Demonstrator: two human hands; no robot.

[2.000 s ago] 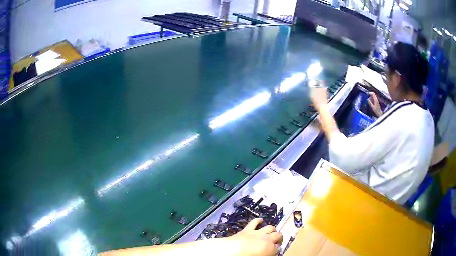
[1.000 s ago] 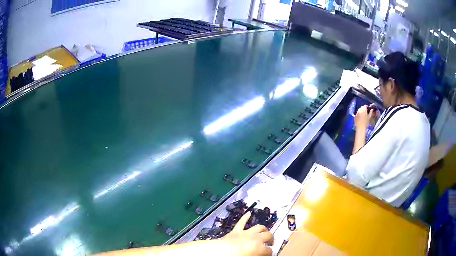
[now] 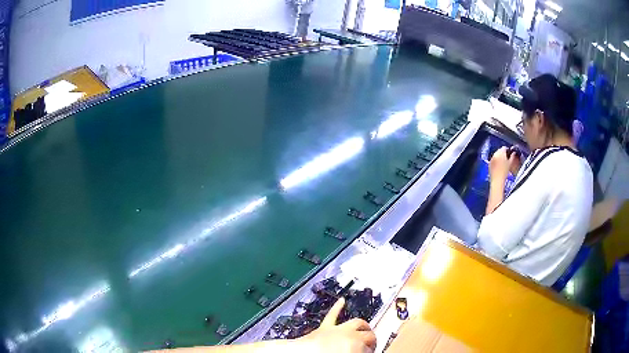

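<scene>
My left hand (image 3: pixel 348 336) reaches in from the bottom left, over the near right edge of a loose pile of small black parts (image 3: pixel 310 314). One finger points up against the pile and the others are curled; whether they hold a part is hidden. My right hand is not in view. Small black parts (image 3: pixel 309 256) lie singly in a line along the near edge of the green belt (image 3: pixel 193 158). A yellow tray (image 3: pixel 510 289), partly covered by cardboard (image 3: pixel 431 336), is right of my hand. One small dark part (image 3: pixel 402 308) lies at its left side.
White crumpled sheet (image 3: pixel 376 265) lies beside the pile on the metal ledge (image 3: pixel 421 186). A seated person (image 3: pixel 541 200) in white is at the right, hands raised together around a dark item. Across the belt are a far yellow tray (image 3: pixel 93 81) and black slatted racks (image 3: pixel 252 43).
The belt parts have shifted toward the lower left. The seated person's hand has left the belt and joined the other. My left hand has moved slightly left and stays at the pile.
</scene>
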